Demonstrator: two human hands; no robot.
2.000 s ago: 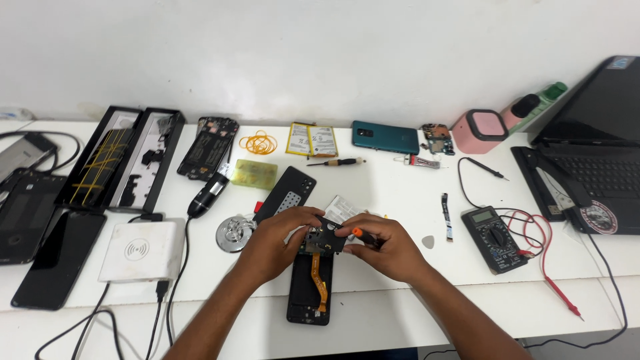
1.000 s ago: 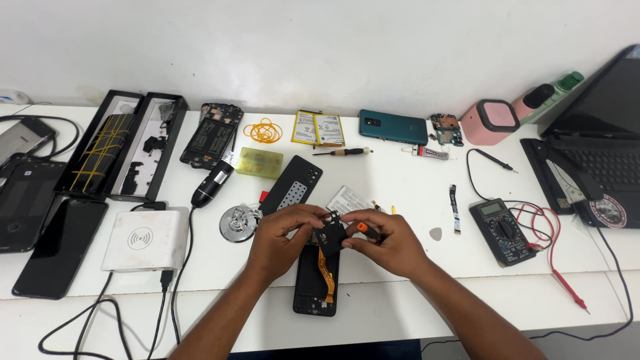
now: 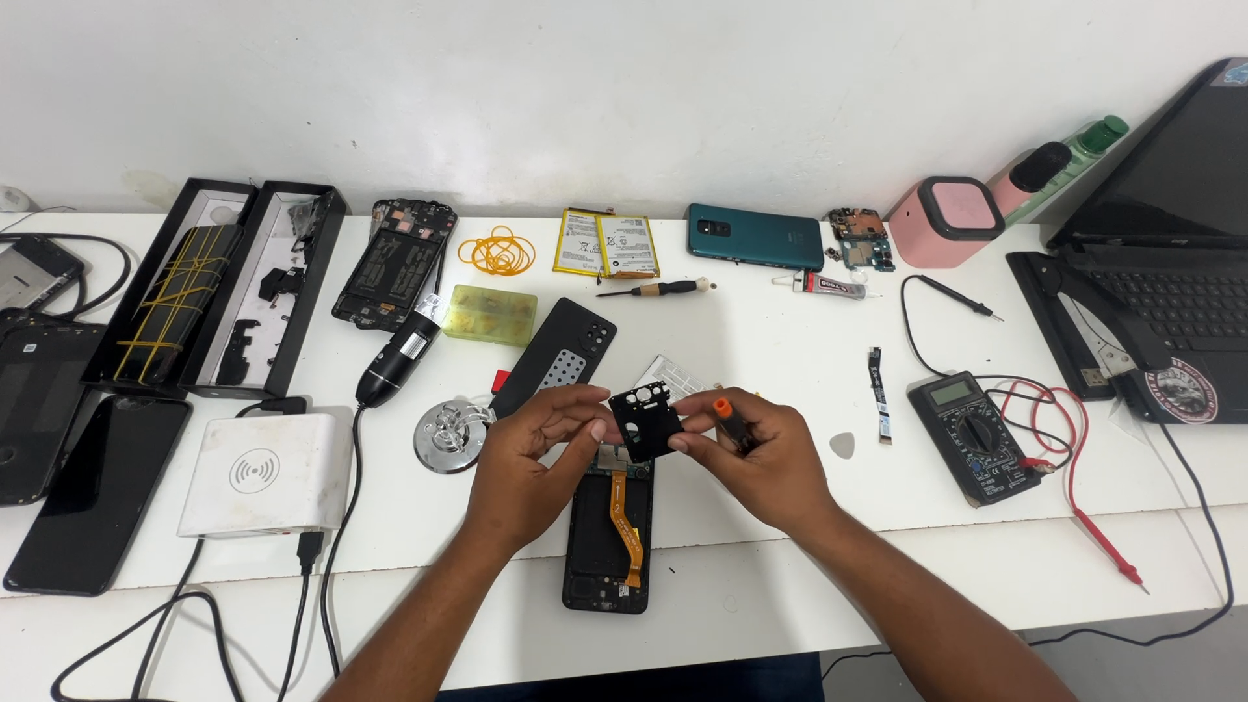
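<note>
Between my hands is a black plastic phone cover plate (image 3: 650,423) with round camera openings, raised over an opened phone (image 3: 606,546). My right hand (image 3: 751,444) pinches the plate's right edge and also keeps an orange-and-black screwdriver (image 3: 731,424) tucked in its fingers. My left hand (image 3: 539,458) is at the plate's left side, its fingertips close to or touching the edge; contact is unclear. An orange flex cable (image 3: 624,531) runs down the phone's open body. Behind my left hand lies a black phone back cover (image 3: 558,356). A pale battery (image 3: 673,373) is partly hidden behind the plate.
Left are a digital microscope (image 3: 400,353), a white box (image 3: 263,473), a metal dish (image 3: 448,439) and black trays (image 3: 263,292). Along the back lie batteries (image 3: 606,244), a screwdriver (image 3: 658,289) and a teal phone (image 3: 756,236). Right are a multimeter (image 3: 973,439) and laptop (image 3: 1160,292).
The black plate has come up and away from the phone's upper part, where phone parts now show beneath it. The screwdriver stays in my right hand.
</note>
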